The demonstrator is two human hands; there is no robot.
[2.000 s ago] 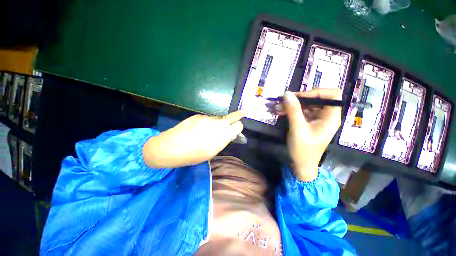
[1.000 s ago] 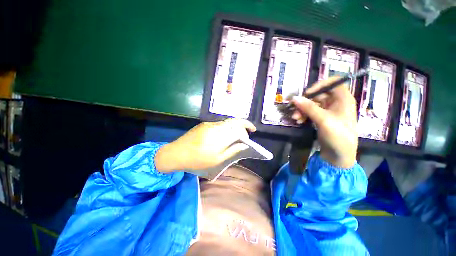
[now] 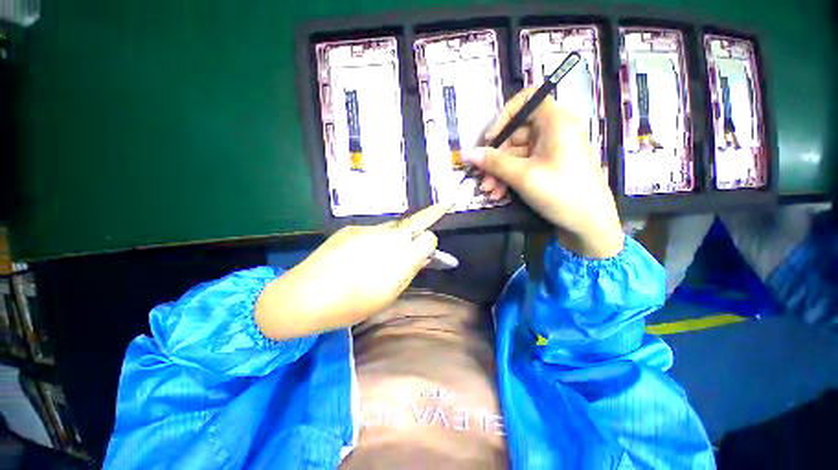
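Note:
A black foam tray [image 3: 317,119] holds several phone frames in a row, with pinkish edges and bright white centres. My right hand [image 3: 556,161] holds black tweezers [image 3: 536,99] like a pen, their tips down over the lower part of the second phone frame from the left [image 3: 478,73]. A dark flex cable [image 3: 449,115] with an orange end lies in that frame. My left hand [image 3: 358,271] points a finger to the same frame's lower edge. It holds a white adhesive sheet [image 3: 443,261], mostly hidden under the hand. Any piece at the tweezer tips is too small to tell.
The tray lies on a green bench mat [image 3: 184,138] near its front edge. Stacked filled trays [image 3: 28,312] stand at the lower left. Yellow tape [image 3: 698,325] marks the blue floor at the right. A blue sleeve, perhaps another person's, shows at the right edge.
The tray appears further left and more level in view. My right hand has moved from the first frame to the second. My left hand turned the sheet up, then lowered it and extended a finger to the second frame.

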